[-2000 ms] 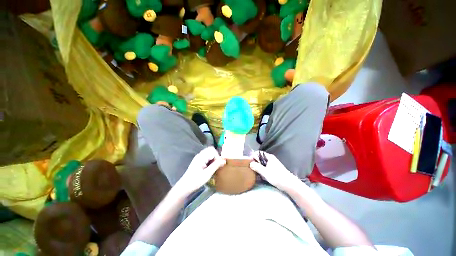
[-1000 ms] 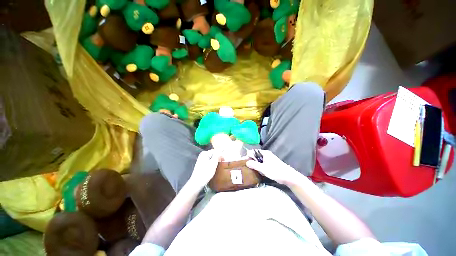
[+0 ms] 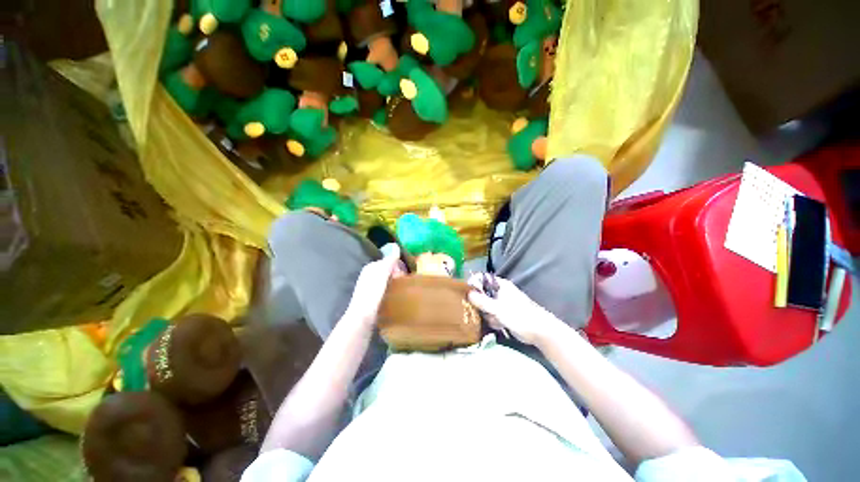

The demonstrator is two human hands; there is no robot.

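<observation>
A plush toy point(image 3: 429, 313) lies in the lap with its brown pot toward my body and its green top pointing away, between the knees. Some gold lettering shows at the pot's right side. My left hand point(image 3: 379, 276) holds the pot's upper left edge. My right hand point(image 3: 504, 306) is at the pot's upper right edge, with a small dark tool partly hidden in its fingers. The trunk is mostly hidden behind the pot.
A yellow woven sack point(image 3: 618, 85) full of plush toys stands ahead. More plush toys point(image 3: 193, 358) lie at lower left beside a carton point(image 3: 75, 207). A red stool point(image 3: 698, 282) at right carries paper point(image 3: 757, 215), a yellow stick and a flat black object point(image 3: 807, 252).
The toy has been turned about its length: the white label is out of sight and gold lettering shows at the right. My left hand has moved slightly up and left.
</observation>
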